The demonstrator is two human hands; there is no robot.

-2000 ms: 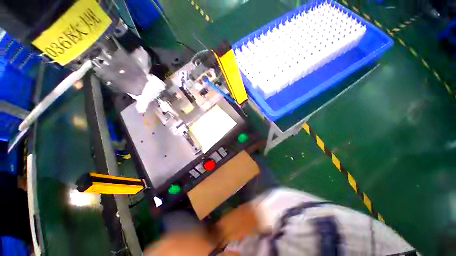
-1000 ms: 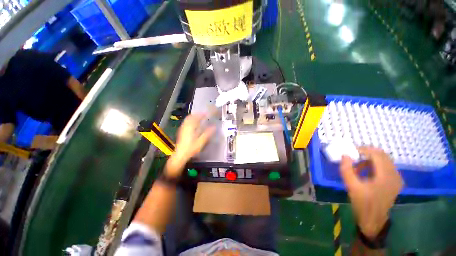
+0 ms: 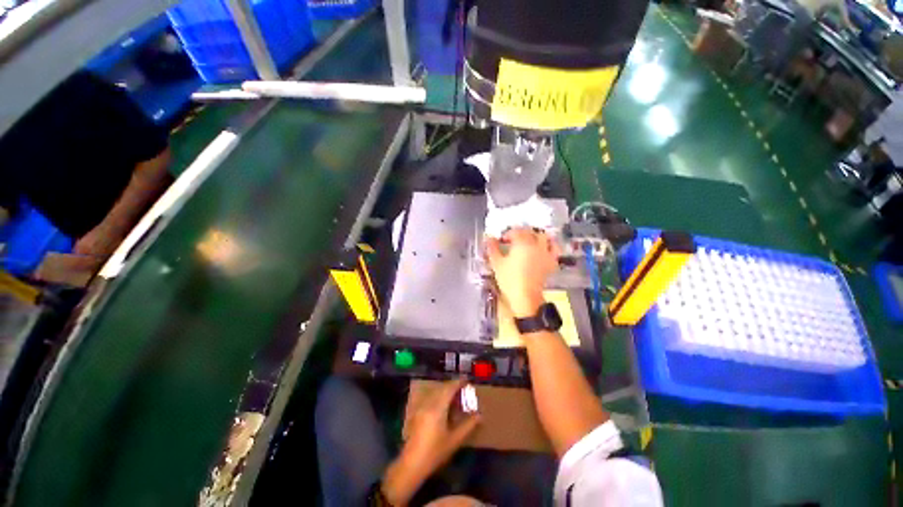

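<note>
My left hand (image 3: pixel 436 424) is over the left part of the cardboard pad (image 3: pixel 517 418), with a small white plastic part (image 3: pixel 469 399) between thumb and fingers. My right hand (image 3: pixel 523 265) reaches in under the welding head (image 3: pixel 517 170), at the fixture (image 3: pixel 488 297). Its fingertips are beside the white wrap (image 3: pixel 520 215) at the horn tip. The hand covers most of the fixture, and I cannot tell whether it holds a part. The front panel shows a green button (image 3: pixel 405 357) and a red button (image 3: pixel 482 368); my right forearm covers the panel's right part.
Yellow-black sensor bars stand left (image 3: pixel 354 289) and right (image 3: pixel 649 280) of the base plate (image 3: pixel 436 267). A blue tray (image 3: pixel 762 394) with rows of white parts is at right. A green conveyor (image 3: pixel 208 267) runs at left, with a person (image 3: pixel 84 149) beyond it. A small white piece (image 3: pixel 361 352) lies left of the panel.
My right hand has moved from the blue tray, where it held white parts, to the fixture. My left hand has moved from above the base plate down to the cardboard and now holds a white part.
</note>
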